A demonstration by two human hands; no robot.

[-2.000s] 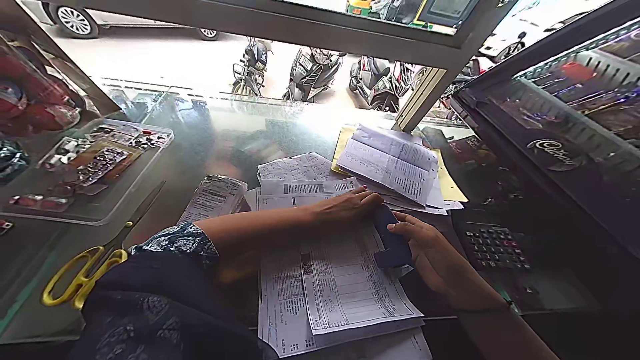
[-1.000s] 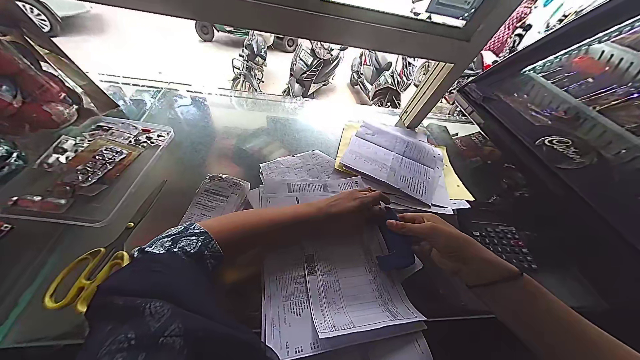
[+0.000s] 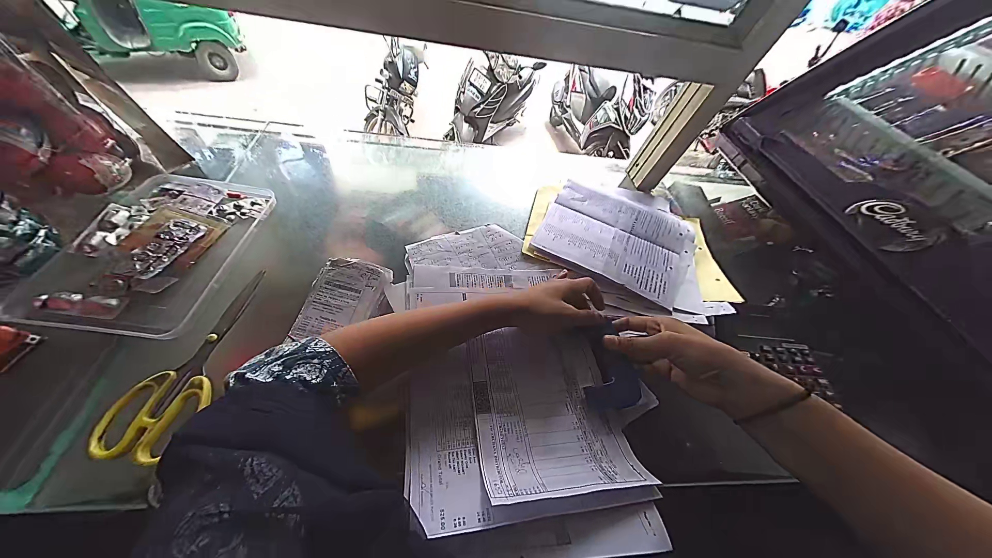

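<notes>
My left hand (image 3: 559, 304) lies on the upper right part of a stack of printed sheets (image 3: 535, 426), fingers curled by the top end of a dark blue desk tool (image 3: 618, 381). What those fingers hold is hidden. From the right, my right hand (image 3: 686, 355) has its thumb and fingers on the upper part of the same tool, which sits at the right edge of the sheets. Its exact kind cannot be told. Left of the stack is a small bundle of printed slips (image 3: 339, 298). More folded papers (image 3: 620, 240) lie beyond my hands on a yellow sheet (image 3: 717, 267).
Scissors with yellow handles (image 3: 151, 418) lie left of my left sleeve on the glass counter (image 3: 372, 186). Behind them is a clear plastic tray (image 3: 167, 318) of small packs. A calculator (image 3: 794, 364) is partly behind my right wrist. A purple display case (image 3: 845, 194) stands at right.
My right hand has shifted slightly on the blue tool, its forearm now reaching in more from the side. My left hand stays over the papers. Outside, a green vehicle has come into view.
</notes>
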